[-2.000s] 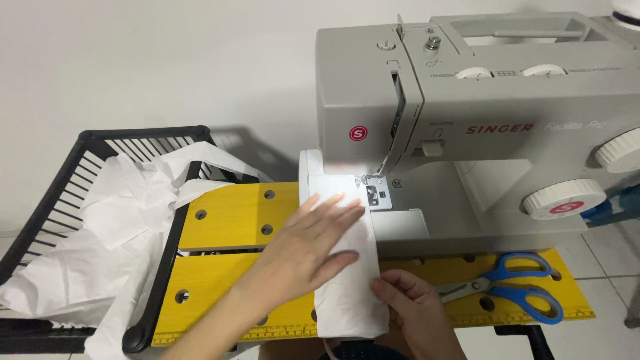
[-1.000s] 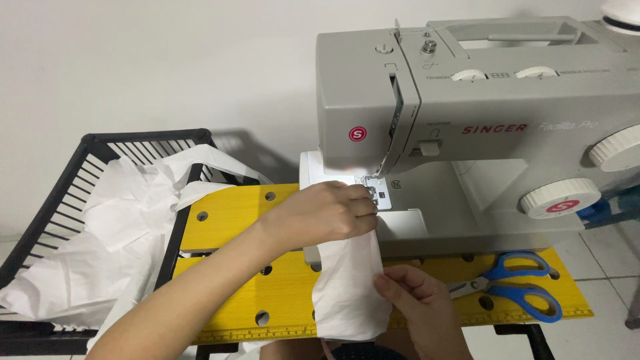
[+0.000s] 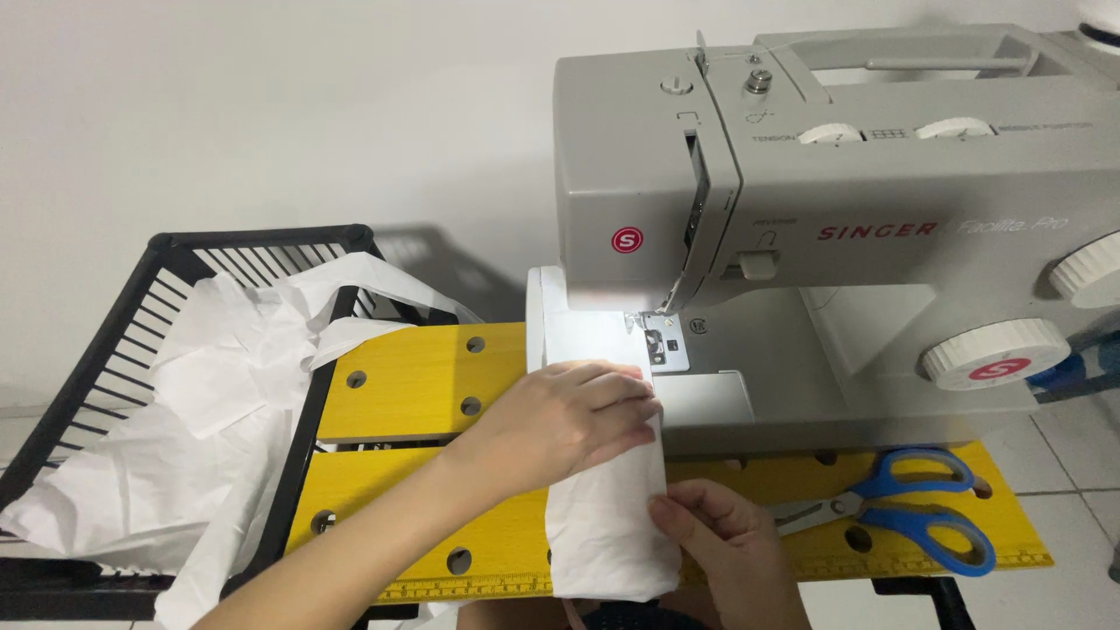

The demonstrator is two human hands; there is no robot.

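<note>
A strip of white fabric (image 3: 610,525) runs from under the needle area of a grey Singer sewing machine (image 3: 647,175) down over the front edge of the yellow work surface. My left hand (image 3: 582,420) lies across the strip just in front of the presser foot (image 3: 637,322), its fingers bent at the right edge of the cloth. Lower down, my right hand (image 3: 722,534) pinches that same right edge between thumb and fingers. The machine's lamp lights the cloth and the metal needle plate (image 3: 667,343).
Blue-handled scissors (image 3: 862,507) lie on the yellow perforated board (image 3: 420,490), right of my right hand. A black slatted basket (image 3: 302,472) at the left holds crumpled white fabric (image 3: 236,367). A pale wall rises behind the machine.
My left hand lay flat on the cloth two seconds ago, then curled close to the presser foot; now it rests slightly lower with its fingers more spread. My right hand stays at the cloth's right edge.
</note>
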